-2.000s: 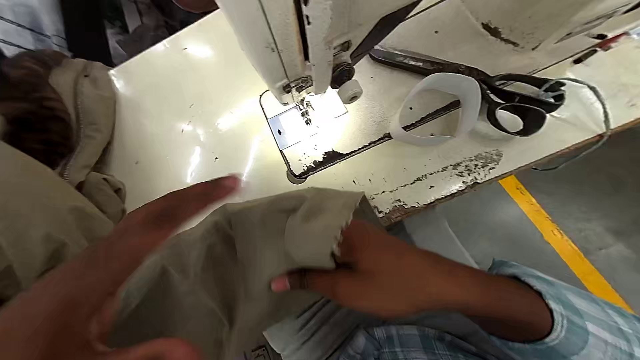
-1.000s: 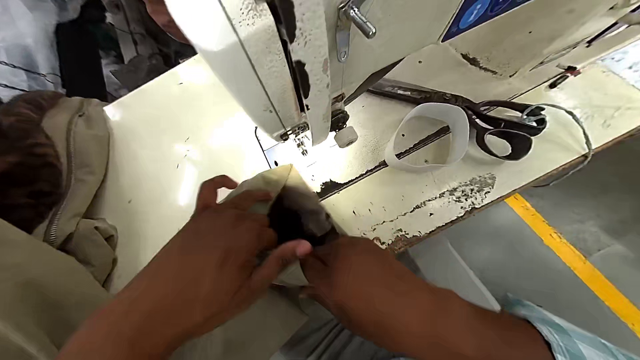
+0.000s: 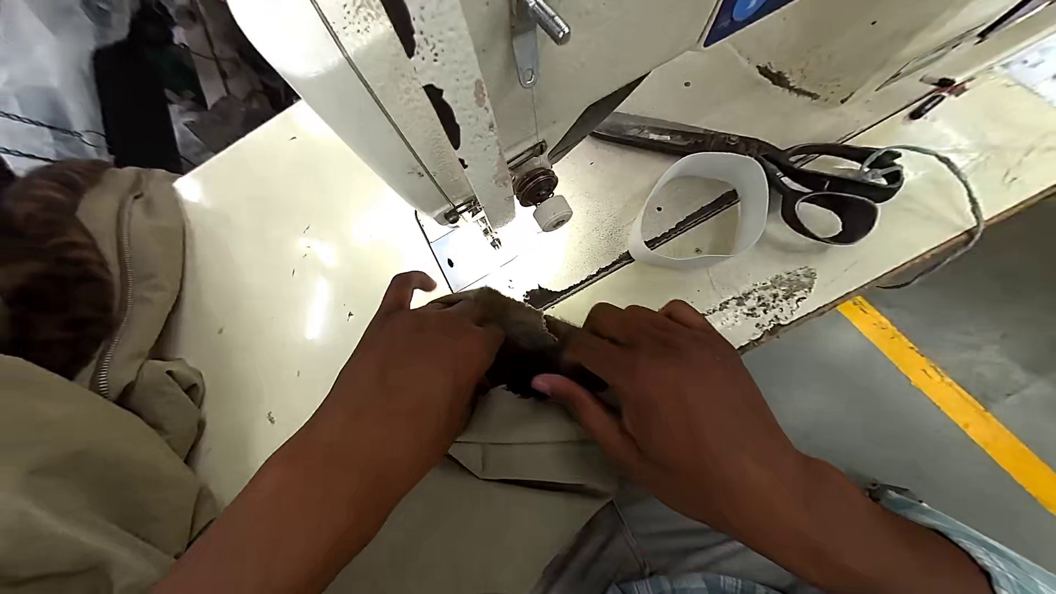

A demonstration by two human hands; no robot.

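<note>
Both hands grip the edge of an olive-khaki garment (image 3: pixel 528 421), whose opening shows a dark inside between them. My left hand (image 3: pixel 421 355) holds the edge from the left, its index finger bent out over the table. From the right, my right hand (image 3: pixel 668 379) has its fingers curled on the same edge, thumb pointing left into the opening. Just beyond the cloth are the needle and presser foot (image 3: pixel 492 238) of a sewing machine (image 3: pixel 487 107), lit by a bright lamp. The fingertips on the far side of the fold are partly hidden.
On the right of the machine table (image 3: pixel 256 247) lie black-handled scissors (image 3: pixel 829 194), a white plastic ring (image 3: pixel 747 223) and a cord (image 3: pixel 961 177). More khaki cloth with a zipper (image 3: pixel 124 297) and brown furry lining (image 3: pixel 54 272) is heaped at the left. The table's front edge runs diagonally at right.
My left hand, held off the cloth two seconds ago, came onto it by one second ago. The garment edge has since been folded over between both hands, showing less of its opening.
</note>
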